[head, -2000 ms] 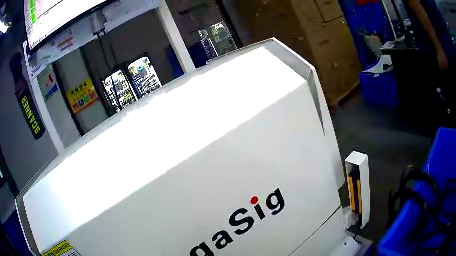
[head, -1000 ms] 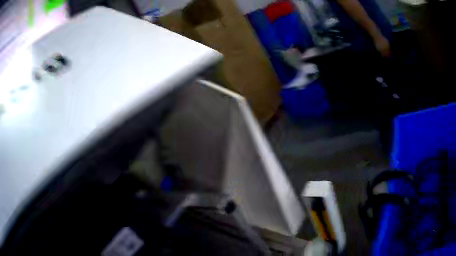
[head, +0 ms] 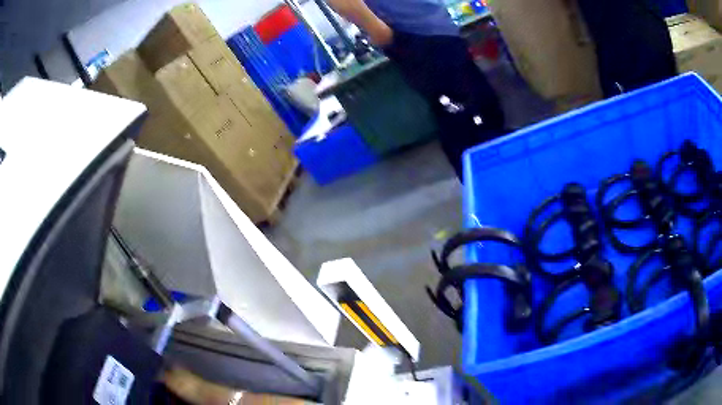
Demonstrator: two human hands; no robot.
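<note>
The white test box [head: 47, 158] stands at the left with its lid tilted up. A dark foam block [head: 87, 356] with a white label sits under the lid. Part of a hand and wrist, apparently my right hand [head: 198, 387], shows at the bottom edge beside the block; its fingers and anything in them are hidden. My left hand is not in view. Black headphones [head: 582, 225] lie in rows in the blue bin [head: 514, 364] at the right; some hang over its left rim.
A white post [head: 372, 304] with a yellow-black strip stands between box and bin. A metal lid strut [head: 265, 348] crosses the opening. Stacked cartons [head: 222, 126], a small blue bin [head: 336, 154] and two people, partly visible, are behind.
The lid has gone from closed to raised. The view has swung right, bringing more of the blue bin into sight. Part of a hand now shows at the bottom.
</note>
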